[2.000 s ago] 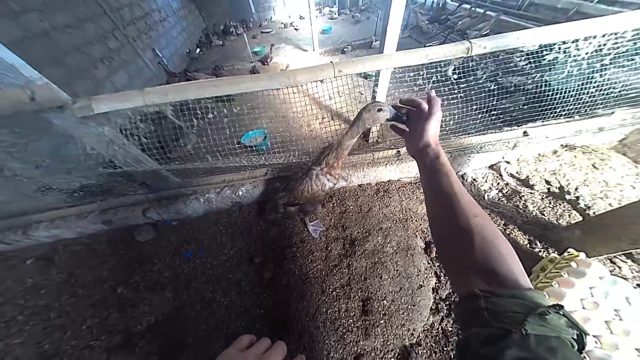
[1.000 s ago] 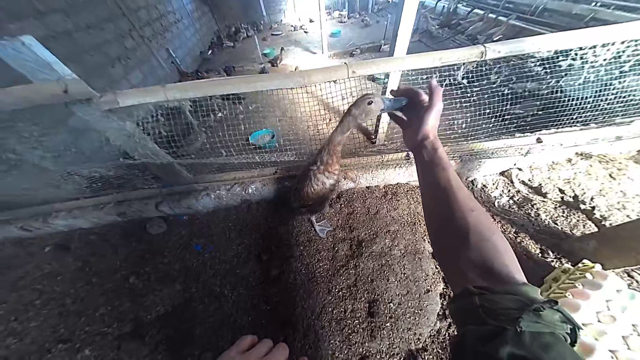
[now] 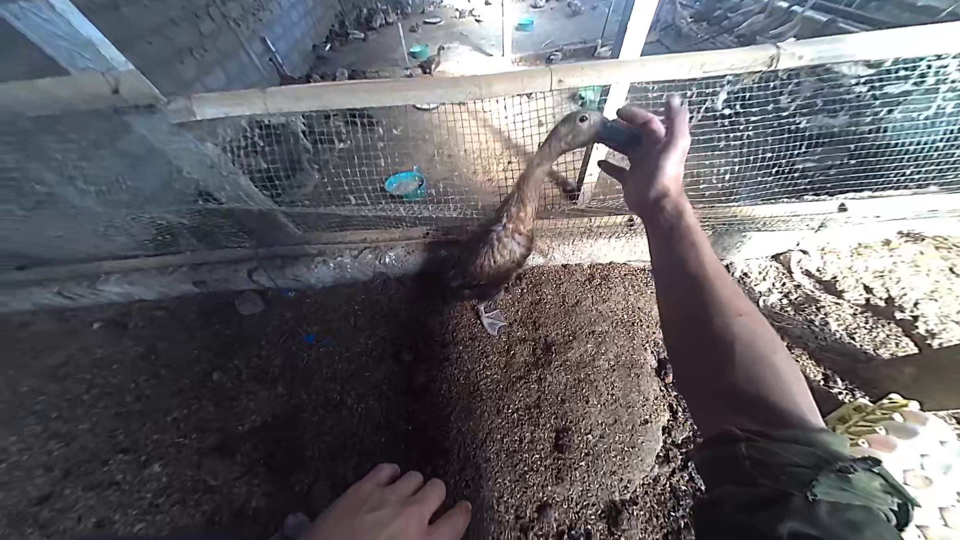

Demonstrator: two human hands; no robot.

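A brown duck [image 3: 499, 251] stands on the ground against the mesh fence, its neck stretched up to the right and one webbed foot showing. My right hand [image 3: 651, 154], at the end of an outstretched arm with a dark green sleeve, is at the duck's bill [image 3: 619, 136]. The bill lies between thumb and fingers; whether the fingers grip it or the duck nips them cannot be told. At the bottom edge is my left hand [image 3: 394, 506], low over the dark ground, fingers slightly curled, with no object visible in it.
A wire mesh fence [image 3: 787, 142] with a bamboo top rail [image 3: 442, 84] crosses the view. Beyond it are a teal bowl [image 3: 405, 184], more ducks and a block wall [image 3: 187, 45]. Several eggs [image 3: 919, 480] lie in a basket or tray at lower right. Husk-like litter [image 3: 555, 397] covers the ground.
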